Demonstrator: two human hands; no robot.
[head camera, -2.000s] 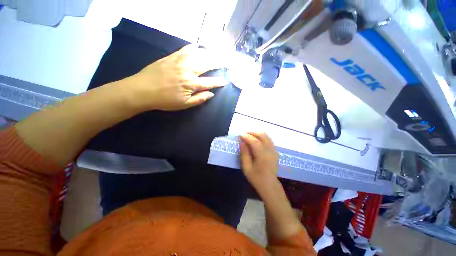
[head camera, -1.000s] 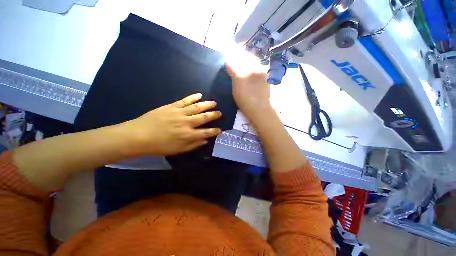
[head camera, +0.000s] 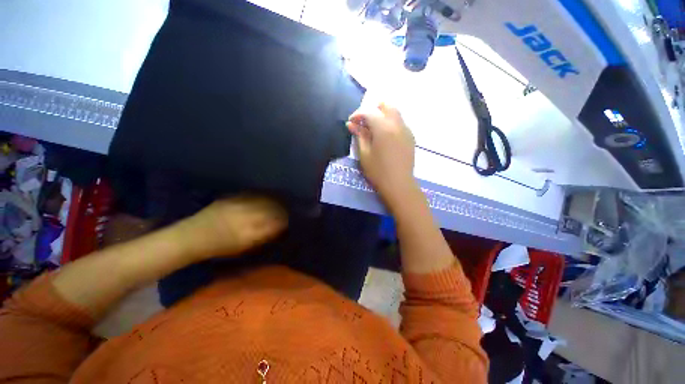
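A black cut panel (head camera: 233, 105) lies on the white sewing machine table and hangs over its front edge. Its upper right corner is near the bright lamp at the needle area, where glare hides the detail. My right hand (head camera: 384, 142) is at the panel's right edge, thumb and fingertips pinched together on the dark edge. My left hand (head camera: 251, 223) is blurred, low over the hanging part of the panel near my lap; its fingers are not clear. The white and blue machine head (head camera: 526, 45) stands at the upper right.
Black shears (head camera: 487, 139) lie right of the needle area. A ruler strip (head camera: 481, 215) runs along the table's front edge. Red crates with scraps stand below at the right (head camera: 539, 285) and left (head camera: 84, 221). Clear plastic (head camera: 631, 247) lies at the far right.
My left hand has moved off the panel's top, down towards my lap. My right hand has moved from the lamp area down the panel's right edge. The view has shifted.
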